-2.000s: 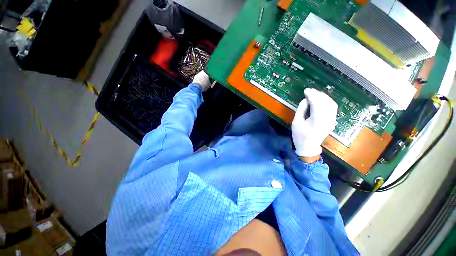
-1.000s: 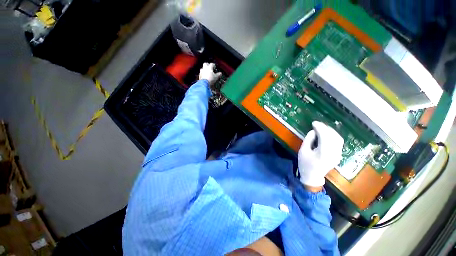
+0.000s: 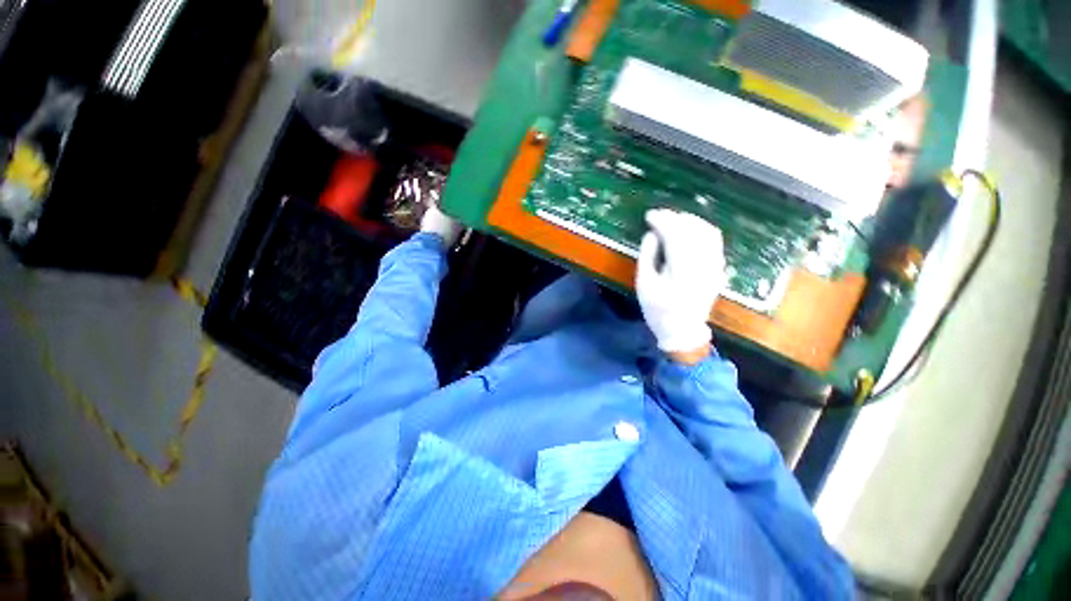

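The green circuit board (image 3: 611,176) lies in the orange fixture (image 3: 513,202) on the green work surface (image 3: 476,164). A long silver heatsink (image 3: 728,129) crosses it, with a finned heatsink (image 3: 810,59) and yellow strip beyond. My right hand (image 3: 681,276), in a white glove, is curled over the board's near edge; its fingertips are blurred and I cannot tell whether it holds anything. My left hand (image 3: 439,223), also gloved, is at the near edge of the bin of shiny screws (image 3: 413,190), beside the green surface's left corner. Its fingers are mostly hidden.
The black parts tray (image 3: 294,276) at my left holds dark small parts, a red item (image 3: 349,186) and a grey container (image 3: 341,106). A blue pen (image 3: 561,24) lies at the far left. A driver cord (image 3: 984,276) loops at the right. Another black bin (image 3: 129,164) stands farther left.
My left hand has moved from over the screws back to the bin's near edge. My right hand stays curled over the board. The whole view has shifted.
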